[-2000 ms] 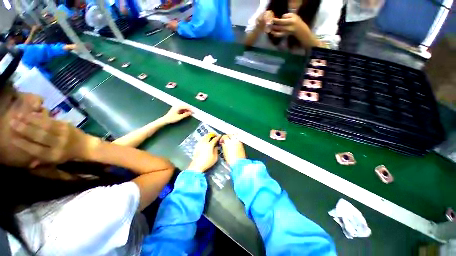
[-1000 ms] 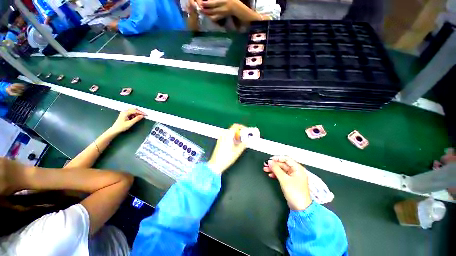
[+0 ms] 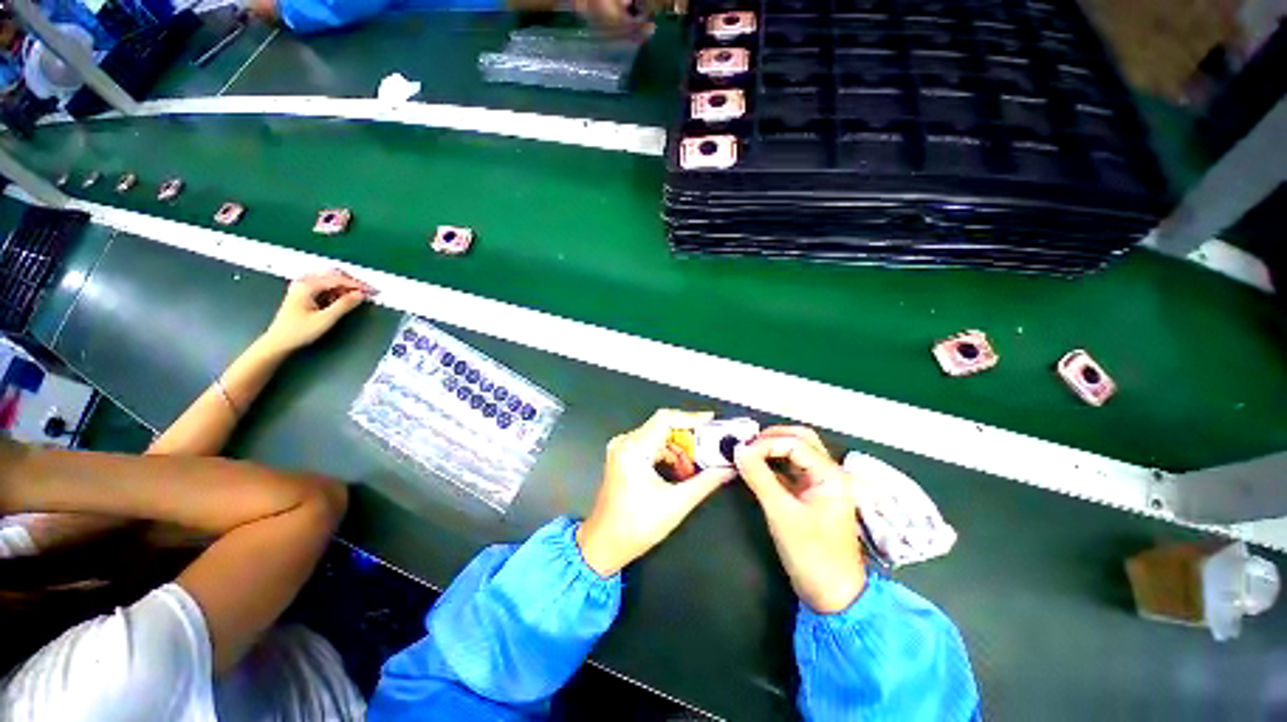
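My left hand holds a small pale housing with a dark round centre between thumb and fingers. A yellow-orange finger cot shows on one fingertip. My right hand has its thumb and fingertips at the housing's right side, touching it or very close; whether they pinch a small part is hidden. A clear sheet of round black parts lies flat on the bench to the left of my hands, dark dots in its upper rows.
A white wipe lies right of my right hand. The white rail separates bench and green belt. Several housings lie on the belt. Black trays are stacked beyond. A small box sits far right. A neighbour's arm is left.
My left hand has brought the housing from the rail down over the bench, and both hands have come together at it. The two belt housings at right have shifted right in view.
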